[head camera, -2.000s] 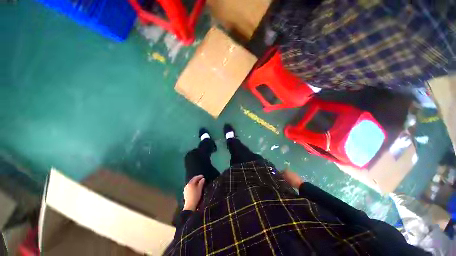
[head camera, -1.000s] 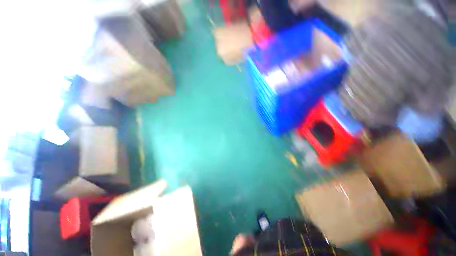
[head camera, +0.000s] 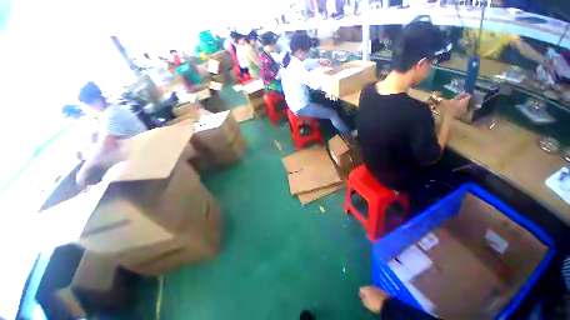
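My right hand (head camera: 374, 299) shows at the bottom edge, with a dark sleeve, beside the left wall of a large blue crate. It is small and blurred; its fingers cannot be made out and nothing is seen in it. My left hand is not in view. The blue crate (head camera: 409, 232) stands on the floor at the lower right. Brown cardboard (head camera: 459, 269) and white-labelled pieces lie inside it.
Green floor (head camera: 269, 250) runs ahead. Large cartons (head camera: 169, 212) stand on the left. A person in black (head camera: 397, 125) sits on a red stool (head camera: 374, 203) at the long bench (head camera: 494, 150). Flattened cardboard (head camera: 312, 172) lies beyond; more people sit farther back.
The view has lifted and turned from my feet and the floor to the aisle and bench. The blue crate now appears close at the lower right. My left hand has left the view.
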